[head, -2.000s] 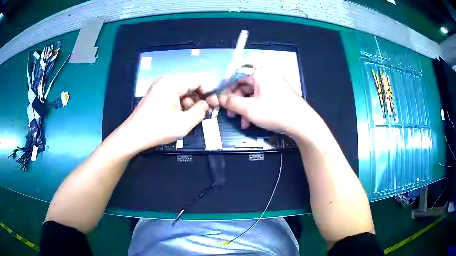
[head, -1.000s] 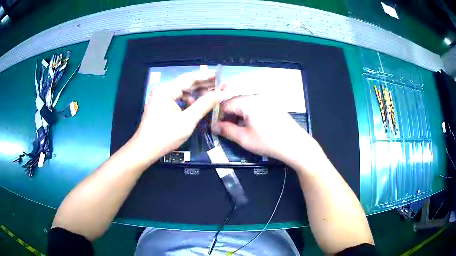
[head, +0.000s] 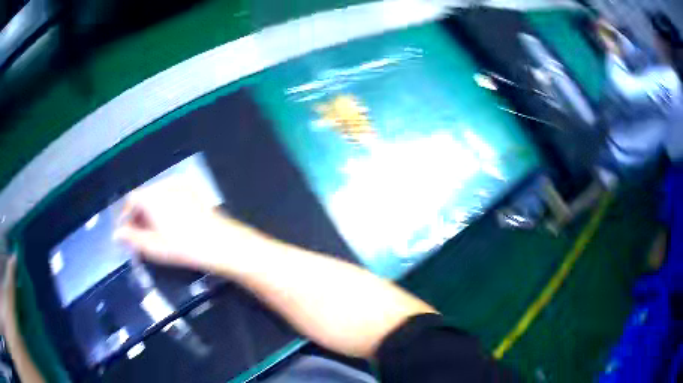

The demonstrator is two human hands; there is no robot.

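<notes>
The dark display cover [head: 82,280] with a bright silver upper half lies tilted in the picture on the black work pad [head: 262,161], at the left. My right hand [head: 161,228] is over the cover's middle, blurred; its fingertips are bent together, and I cannot tell if they hold anything. The screen cable [head: 157,305], a blurred pale and dark strip, runs below my hand across the cover's lower edge. My left hand is out of the picture; only part of the left forearm shows at the left edge.
A clear component tray [head: 419,187] with strong glare lies right of the pad, with blurred gold-yellow strips [head: 346,118] on it. Further right are another dark pad [head: 494,52] and a seated person [head: 636,105] in light clothing. A yellow floor line [head: 558,280] runs below.
The view has swung to the right and tilted, so the cover now sits at the left. The left hand has left the picture. The hands no longer show together at the cable.
</notes>
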